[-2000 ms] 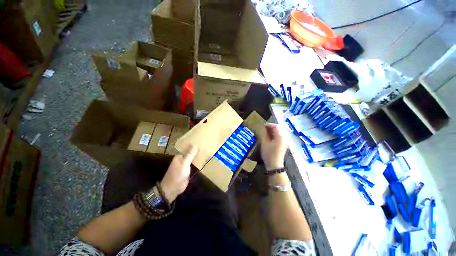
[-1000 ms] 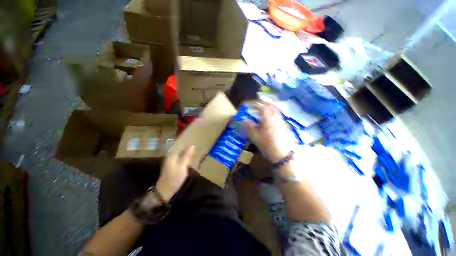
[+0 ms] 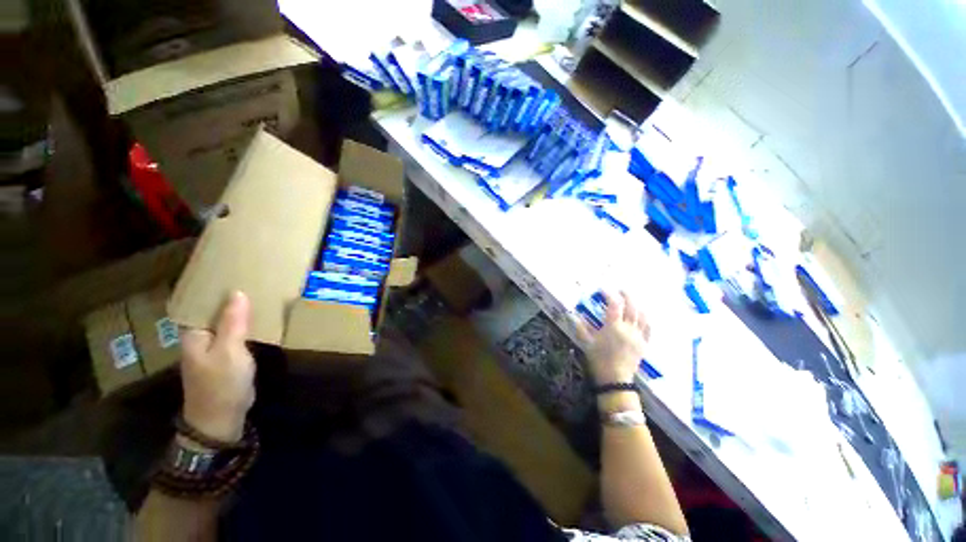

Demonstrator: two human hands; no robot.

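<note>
My left hand grips the raised lid of a brown inner carton, thumb on the lid's inside face. The carton is open and tilted, its side flaps spread out. A row of blue-and-white retail boxes stands inside it. My right hand is at the near edge of the white-topped table, its fingers on a small blue-and-white retail box. The fingers partly hide that box.
Rows and heaps of retail boxes lie on the table. A divided cardboard rack and black box stand at its far side. A tall shipping carton, a red object and closed inner cartons are at left.
The view has turned right. My right hand has left the carton and moved right to the table's edge, onto a retail box. My left hand still holds the lid.
</note>
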